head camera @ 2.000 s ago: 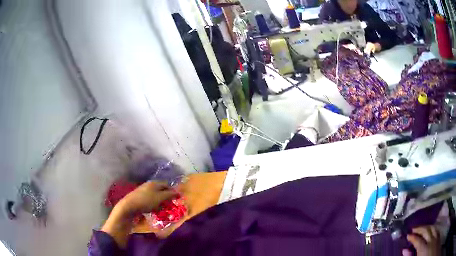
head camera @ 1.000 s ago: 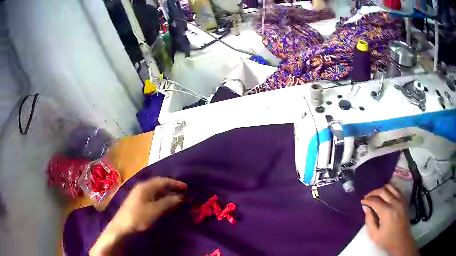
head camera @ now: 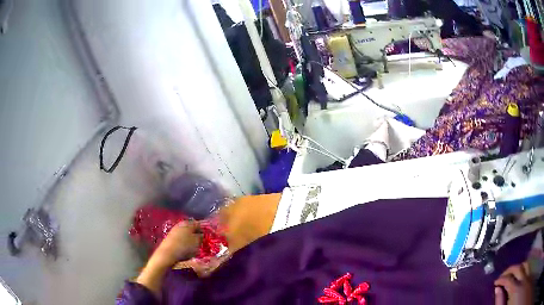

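Note:
The dark purple garment panel lies over the white machine table and under the sewing machine head. Several red frog fasteners lie loose on the panel at the bottom centre. My left hand is at the clear plastic bag of red fasteners on the wooden edge. Its fingertips are over or in the bag, and whether they grip a piece is hidden. My right hand rests at the bottom right beside the machine head, cut off by the frame edge, with its fingers partly hidden.
A purple thread cone stands behind the machine. Printed fabric is heaped behind. A second sewing machine stands across the table. A grey-purple bundle and another red bag lie at the left against the white wall.
Since one second ago my left hand has moved left from the panel to the bag. The view has swung left. The red fasteners remain loose on the panel.

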